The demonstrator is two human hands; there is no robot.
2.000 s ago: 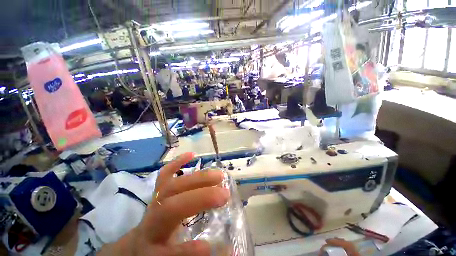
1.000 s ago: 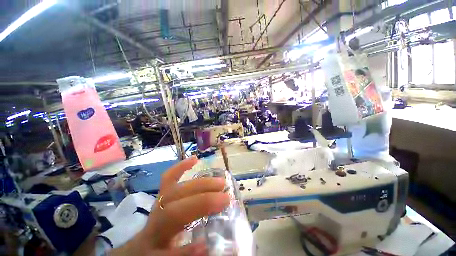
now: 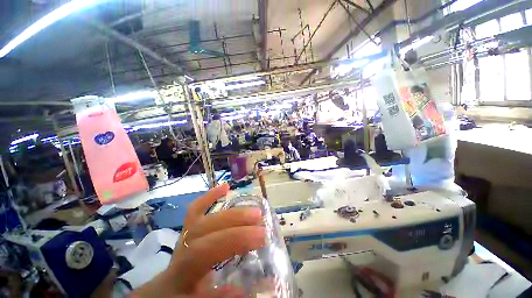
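Observation:
A clear, see-through bottle or cup (image 3: 265,256) is close in front of me, cut off by the bottom edge. My left hand (image 3: 219,244) is wrapped around it from the left, with a thin ring on one finger. Behind it stands the cream sewing machine head (image 3: 385,238) with a blue stripe and dark panel. Scissors (image 3: 373,282) with a red handle loop lean against the machine, partly cut off below. White cloth with dark lines (image 3: 149,256) lies left of my hand. My right hand is not in view.
A neighbouring dark blue machine (image 3: 70,262) with a round handwheel is at the left. A pink pack (image 3: 111,151) hangs at the upper left. A white printed bag (image 3: 408,110) hangs at the right. People and machines fill the background.
The view has tilted up, so the table sits lower. My left hand still holds the clear bottle or cup. My right hand, earlier at the lower right edge, is out of view.

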